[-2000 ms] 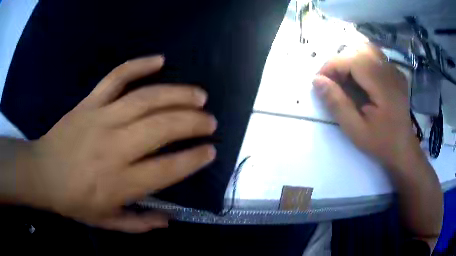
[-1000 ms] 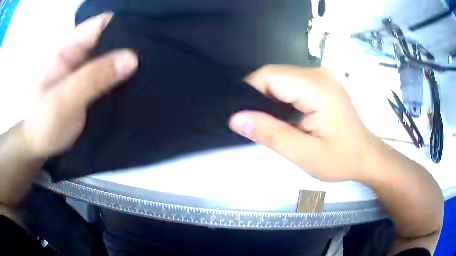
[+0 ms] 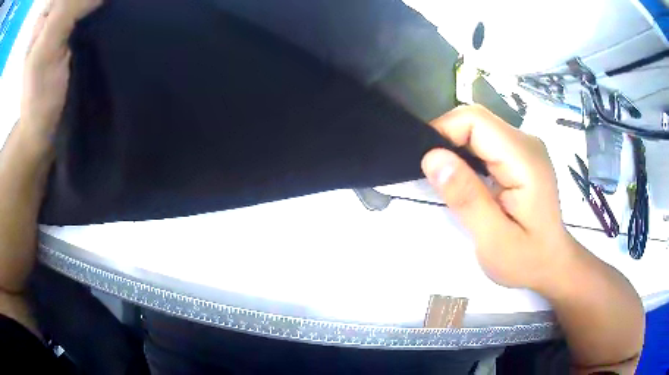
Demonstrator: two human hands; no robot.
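Observation:
A large black cut panel [image 3: 235, 110] spreads over the white machine table, with a greyer, shinier part of cloth at its upper right. My right hand [image 3: 506, 198] pinches the panel's right corner between thumb and fingers, just in front of the machine's needle area. My left hand [image 3: 51, 80] is at the panel's upper left edge, partly cut off by the top of the picture. Its fingers are curled at the cloth and the fingertips are hard to see, so its hold is unclear.
Thread snips [image 3: 598, 201] and black-handled scissors [image 3: 638, 212] lie at the right, beside a clear-handled tool [image 3: 604, 165]. The white machine head [image 3: 572, 29] stands at upper right. A measuring tape [image 3: 293, 324] follows the curved front edge, with a tan patch [image 3: 446, 312] on it.
My left hand has moved up and left along the cloth. My right hand has moved right with the pinched corner. The black panel is now spread wider, with its front edge straighter.

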